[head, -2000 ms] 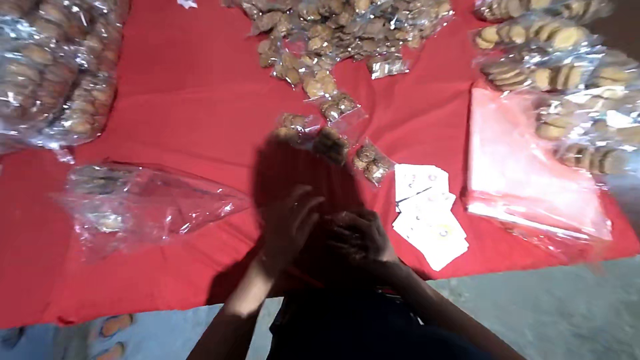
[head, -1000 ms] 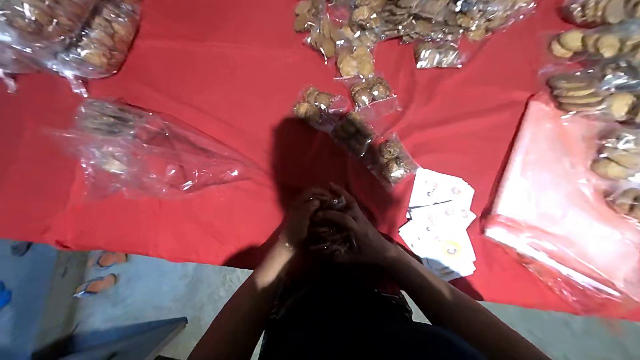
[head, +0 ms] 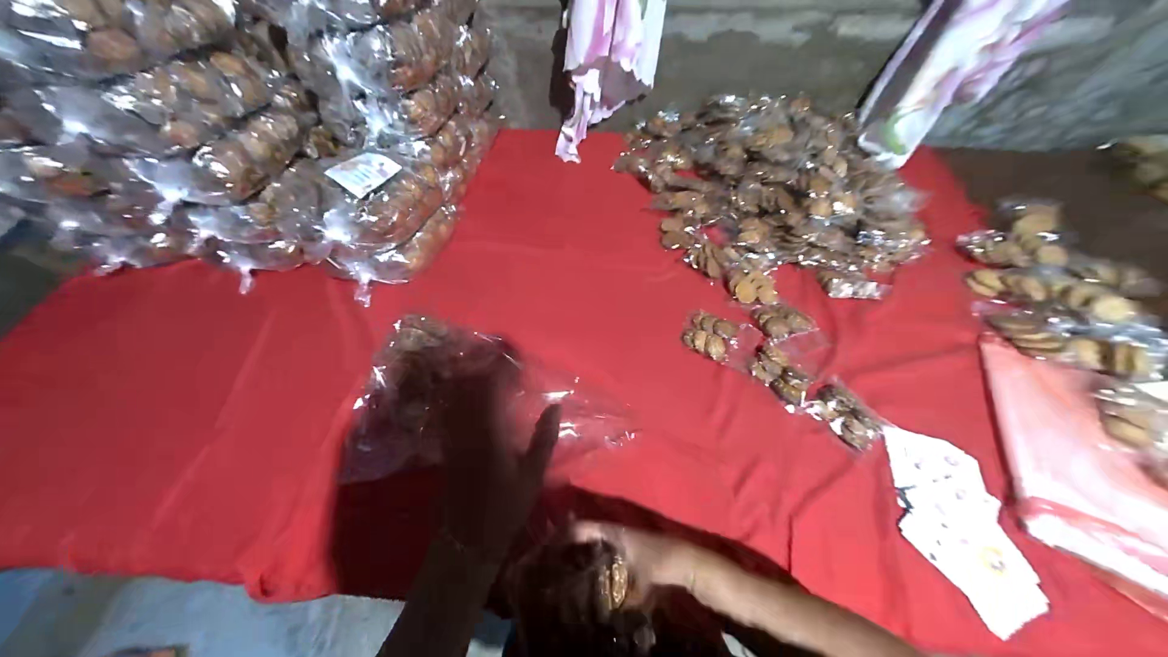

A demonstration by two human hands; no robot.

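My left hand (head: 488,456) reaches forward with its fingers spread, over or at the near side of a clear plastic bag (head: 566,411) with some brown contents, which lies on the red cloth (head: 274,411). Close to my body, my right hand (head: 630,547) is closed around a small packet of brown round biscuits (head: 613,579); blur and shadow hide its grip in part. Several small biscuit packets (head: 785,370) lie on the cloth to the right, beside a spread of white printed labels (head: 963,525).
Large bags of packed biscuits (head: 392,182) are stacked at the back left. A heap of small packets (head: 776,192) sits at the back. Folded pink plastic sheets (head: 1058,438) and more biscuit packs (head: 1068,292) are at the right. Patterned cloths (head: 607,55) hang near the wall.
My hands were together near the table edge; now they are apart, the left one moved forward to the clear bag. The view has shifted to show more of the back left.
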